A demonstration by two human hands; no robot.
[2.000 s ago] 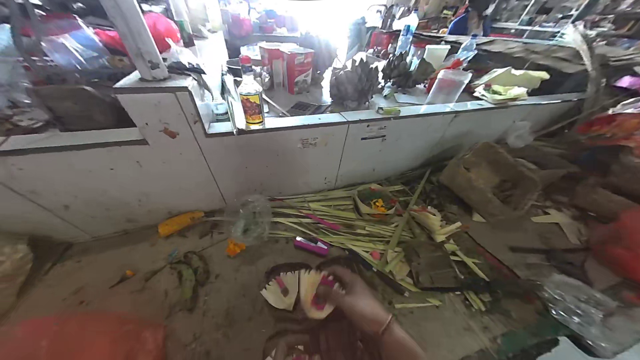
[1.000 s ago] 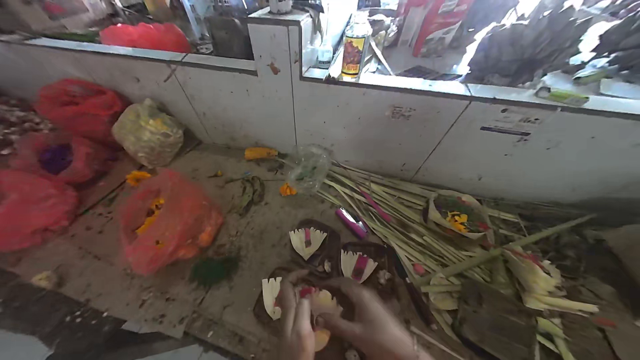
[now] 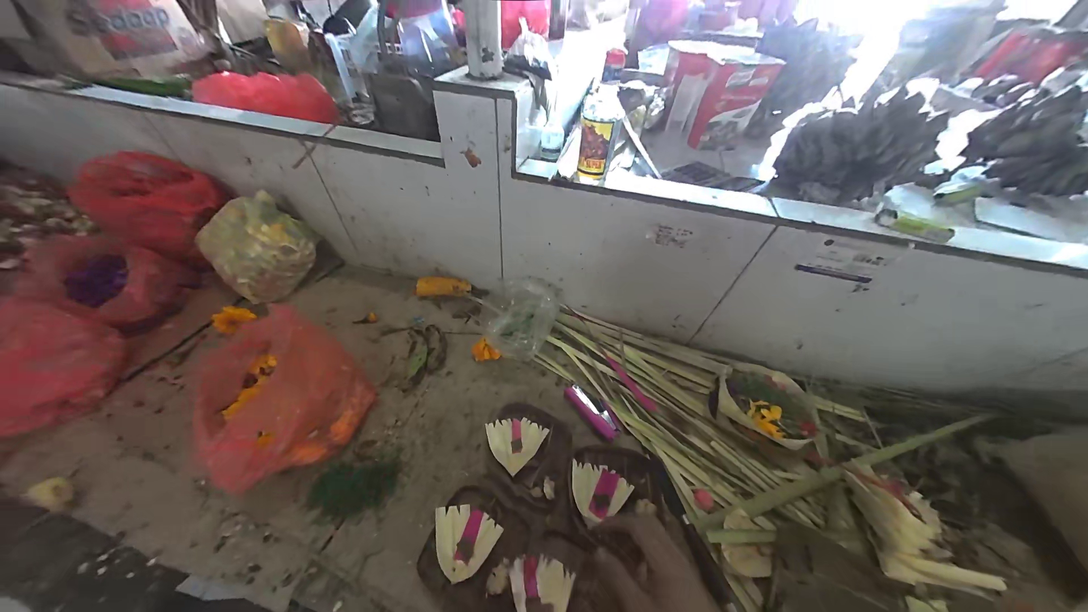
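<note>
Several pale fan-shaped palm-leaf pieces with magenta strips lie on a brown tray (image 3: 531,501) at the bottom centre. My right hand (image 3: 654,561) reaches in from the lower right, its fingertips beside the right-hand fan piece (image 3: 600,490); whether it grips anything is hidden. Another fan piece (image 3: 517,444) lies at the tray's top, one (image 3: 466,542) at its left and one (image 3: 541,583) at the bottom edge. A magenta stapler (image 3: 592,412) lies just above the tray. Cut palm-leaf strips (image 3: 680,425) spread to the right. My left hand is out of view.
An orange plastic bag with flowers (image 3: 280,399) and red bags (image 3: 144,204) sit at left. A leaf container with yellow petals (image 3: 765,408) rests on the strips. Behind stands a low tiled wall (image 3: 595,255), with a labelled bottle (image 3: 597,136) on its ledge.
One second ago both hands were together over the tray's lower part; now only my right hand shows, at the tray's right side. The view has shifted left since two seconds ago.
</note>
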